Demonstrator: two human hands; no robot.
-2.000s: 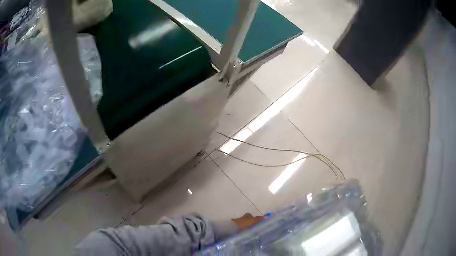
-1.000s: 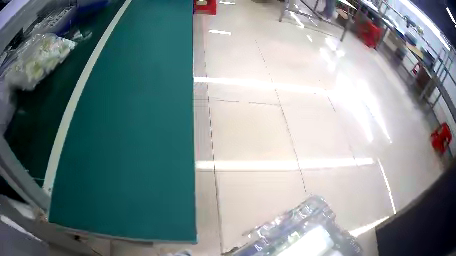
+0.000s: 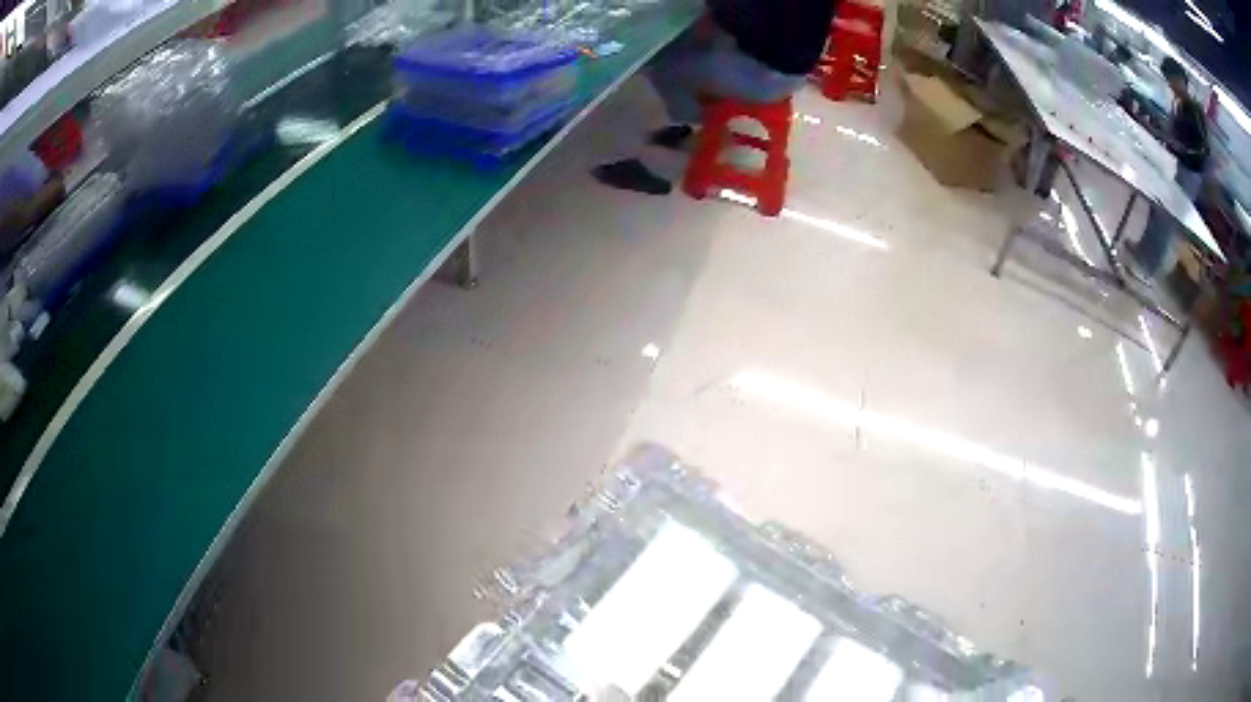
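Note:
A clear blister tray (image 3: pixel 549 569) fills the bottom middle of the view, tilted and cut off by the lower edge. White product units (image 3: pixel 748 642) lie in its pockets, at least three showing. The tray is above the pale floor, to the right of the green line table. Neither of my hands shows; what bears the tray is out of the picture.
The green line table (image 3: pixel 206 357) curves along the left, with a blue tray stack (image 3: pixel 483 96) on it. A seated person (image 3: pixel 768 34) is on a red stool (image 3: pixel 744 154) beyond it. An open carton (image 3: pixel 956 130) and a metal-legged table (image 3: pixel 1098 137) stand at the right back.
The view has moved along the line; the blue tray stack and seated person have come into view. More of the held-out clear tray and its white units shows. My left forearm, seen earlier, is out of view.

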